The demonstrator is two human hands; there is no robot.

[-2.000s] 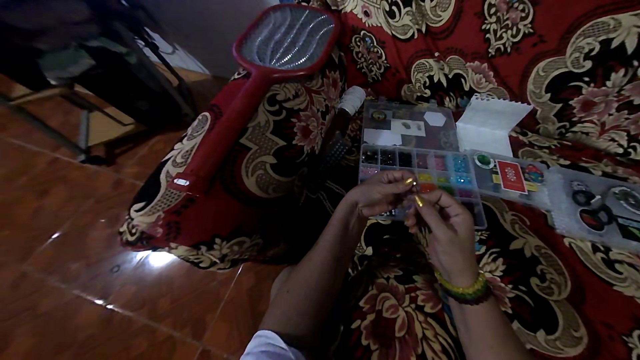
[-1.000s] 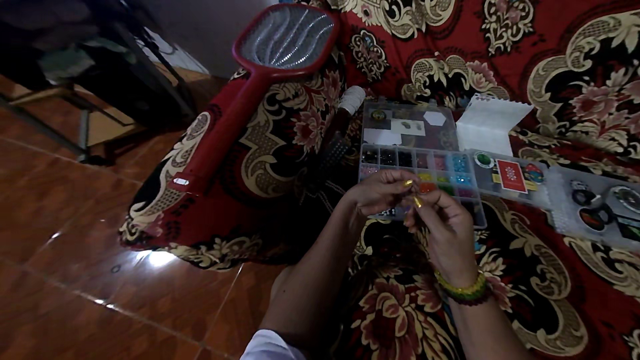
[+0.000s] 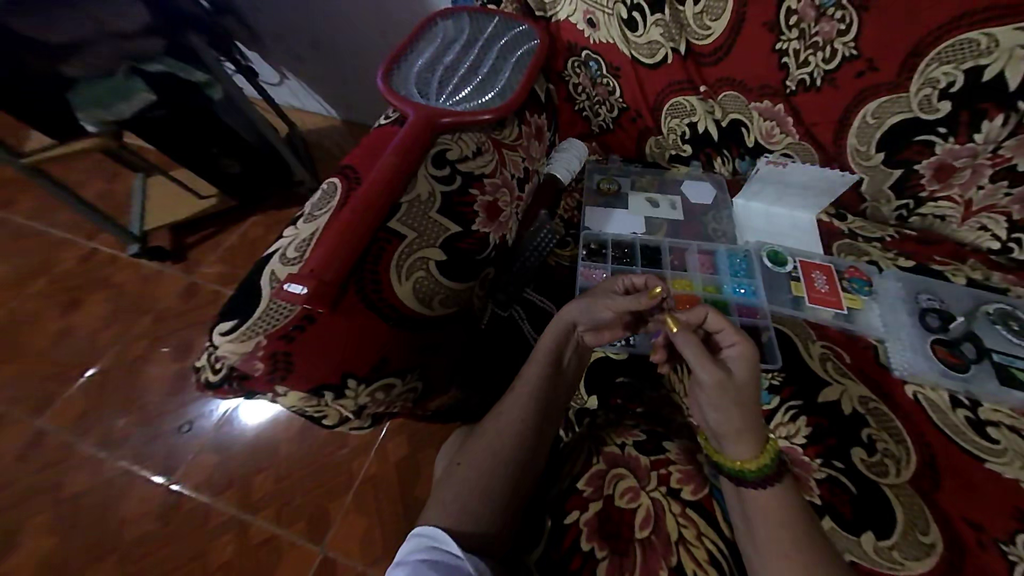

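Observation:
My left hand and my right hand meet fingertip to fingertip over a clear plastic bead organizer. Both pinch something small and thin between thumb and fingers; it is too small and dark to name. The nails look gold. A beaded bracelet in yellow, green and dark red circles my right wrist. Beads in black, pink, blue, yellow, orange and green fill the organizer's compartments, some of them hidden behind my hands. Its lid lies folded back, with a white hexagonal piece and pale cards on it.
A red racket-shaped bug zapper leans across the patterned sofa cover. Right of the organizer are a folded white card, a clear tray with a red card, and another tray holding black-handled scissors. A white spool stands behind.

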